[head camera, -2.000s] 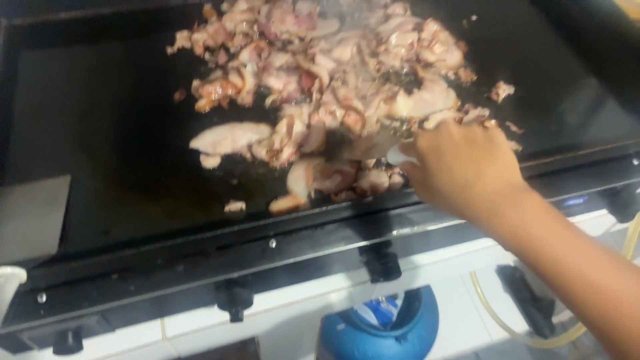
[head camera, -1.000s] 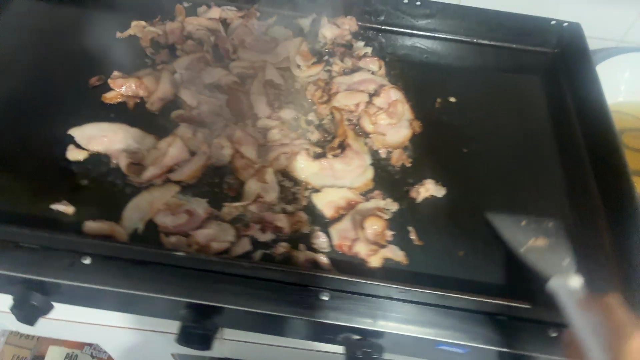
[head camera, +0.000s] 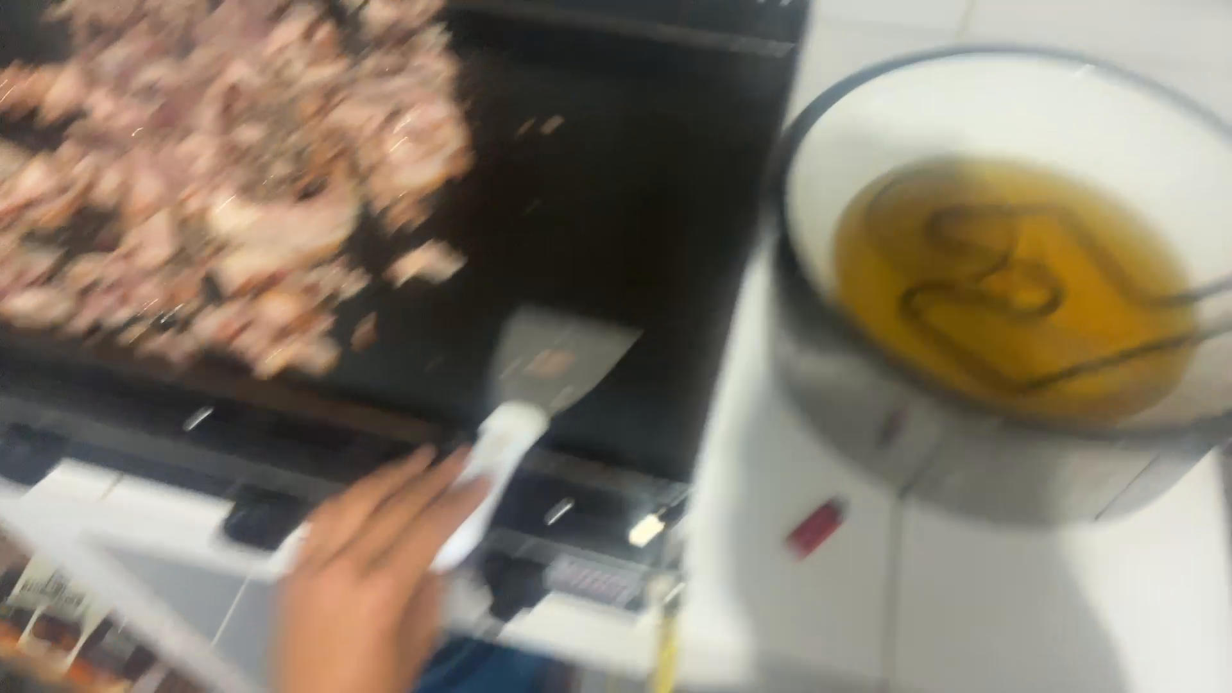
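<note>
My right hand (head camera: 371, 568) holds the white handle of a flat metal scraper (head camera: 563, 361), its back and fingers showing beside the handle. The blade lies over the front right part of a black flat-top griddle (head camera: 616, 212), with a small bit of food on it. Chopped, partly browned meat (head camera: 260, 183) is heaped on the griddle at the left, with one loose piece just right of the heap. My left hand is out of view. The picture is blurred.
Right of the griddle, a large metal pot (head camera: 847, 385) with yellow-brown oil and a bent heating element stands on a white tiled counter (head camera: 799, 616). A small red object (head camera: 816, 527) lies near it. Knobs and a yellow hose (head camera: 667, 635) are along the griddle's front.
The view has swung right, bringing the pot into full sight. My right hand, at the meat two seconds ago, is now away from it with the scraper at the griddle's front right.
</note>
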